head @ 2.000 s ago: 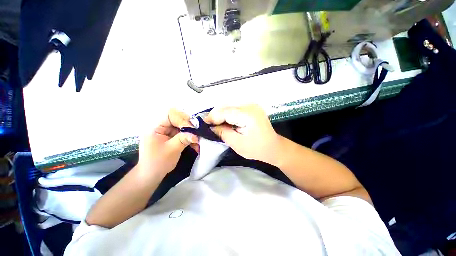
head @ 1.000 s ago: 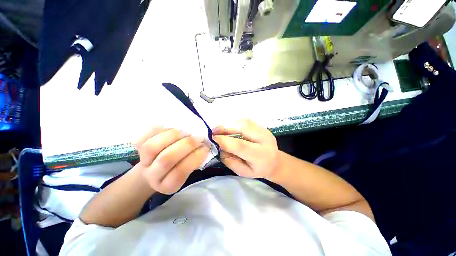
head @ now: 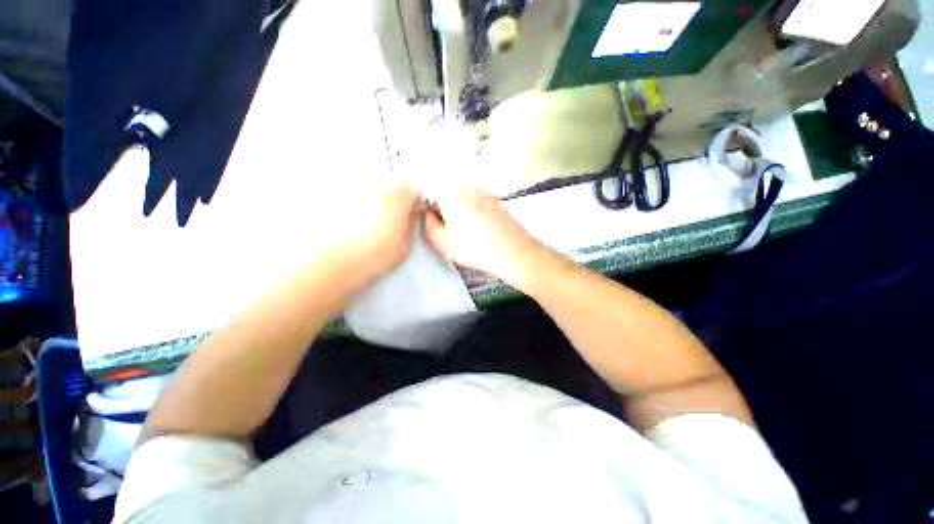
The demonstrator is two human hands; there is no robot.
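A white fabric piece [head: 410,297] hangs from my fingers over the front edge of the table, its lower end rounded. My left hand [head: 384,230] grips its upper part from the left. My right hand [head: 476,237] grips it from the right, close beside my left. Only a small dark bit shows between my fingertips; the rest of the dark strip is hidden. Both hands are just in front of the needle area [head: 473,111] of the sewing machine [head: 574,133]. The fabric beyond my fingertips is washed out by glare.
Dark cut pieces [head: 169,92] with pointed ends lie left on the table [head: 133,276]. Black-handled scissors [head: 633,176] and a tape roll [head: 734,154] lie right of the needle. Dark garments [head: 830,338] fill the right. A blue crate [head: 59,409] with white pieces stands lower left.
Both hands have moved forward from above my lap to near the needle. The dark strip's free end no longer shows, and the white piece now hangs spread below my hands.
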